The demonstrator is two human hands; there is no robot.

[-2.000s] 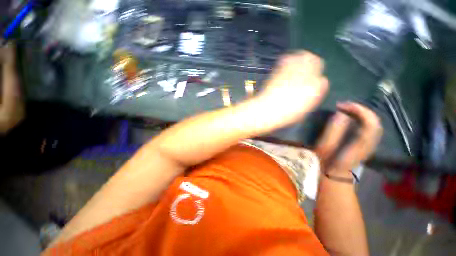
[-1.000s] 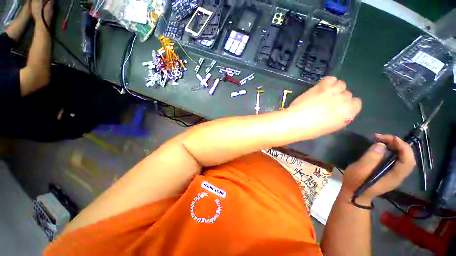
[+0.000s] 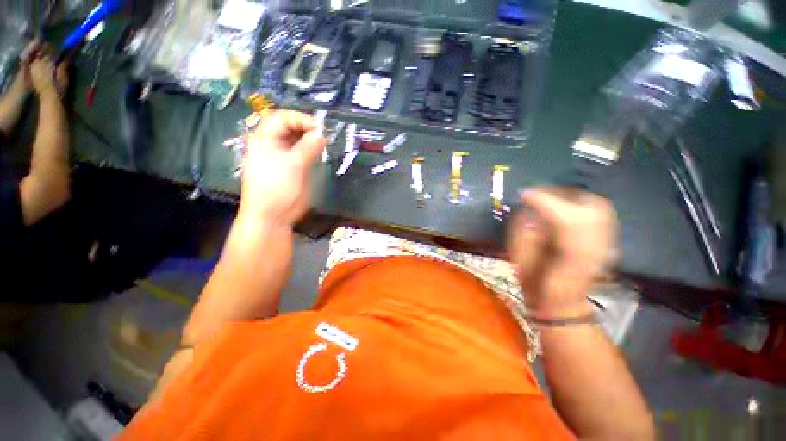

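My left hand (image 3: 280, 164) is over the left of the bench, at the small white parts (image 3: 347, 162) and in front of the orange and silver flex cable pile (image 3: 258, 104). Its thumb and fingers are close together beside a small white piece; whether they grip it is unclear. Three flex cables (image 3: 457, 177) lie apart in a row between my hands. My right hand (image 3: 564, 232) is blurred, with curled fingers, at the bench's front edge right of the row. What it holds cannot be made out.
A clear tray (image 3: 524, 69) with black phone housings stands at the far side. Two slim tweezers (image 3: 694, 202) and a clear bag (image 3: 668, 73) lie at right. More clear bags (image 3: 194, 52) lie at far left. Another person's arms (image 3: 47, 129) are at the left edge.
My left hand has moved from right of the flex cables leftward to the small parts. Three flex cables now show instead of two. The black iron seen in my right hand is no longer distinguishable.
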